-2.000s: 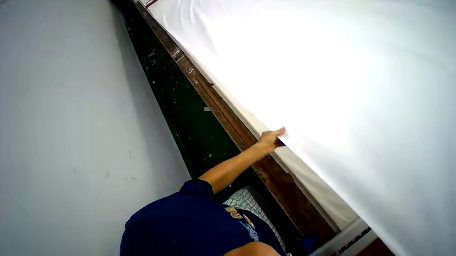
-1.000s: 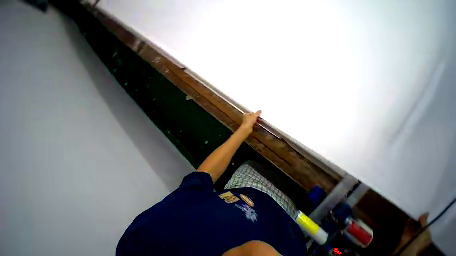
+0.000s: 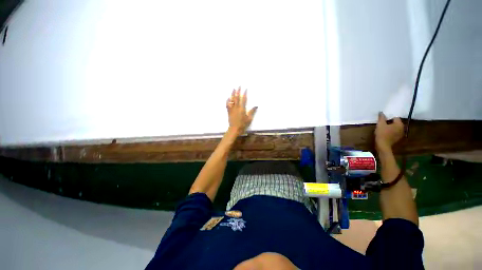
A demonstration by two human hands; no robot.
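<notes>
White fabric (image 3: pixel 158 68) covers the table, its near edge lying along the brown table edge. My left hand (image 3: pixel 240 112) lies on the fabric near that edge, fingers spread, holding nothing. My right hand (image 3: pixel 389 131) is at the fabric edge right of the cutter, thumb and fingers pinching the cloth, which is lifted slightly there. The end cutter (image 3: pixel 360 163), a silver-and-red cylinder with blue parts and red lit digits, sits at the table edge between my arms. Its white handle with a yellow band (image 3: pixel 322 190) points left.
The guide rail (image 3: pixel 321 153) sticks out past the table edge and runs under the cloth. A black power cord (image 3: pixel 418 74) lies over the fabric on the right and loops down to the cutter. The brown table edge (image 3: pixel 185 150) has a dark green strip (image 3: pixel 132 184) below it.
The view has turned towards the cutter. My left hand has moved from the fabric edge onto the cloth and opened flat. My right hand has come fully into view, pinching the cloth edge.
</notes>
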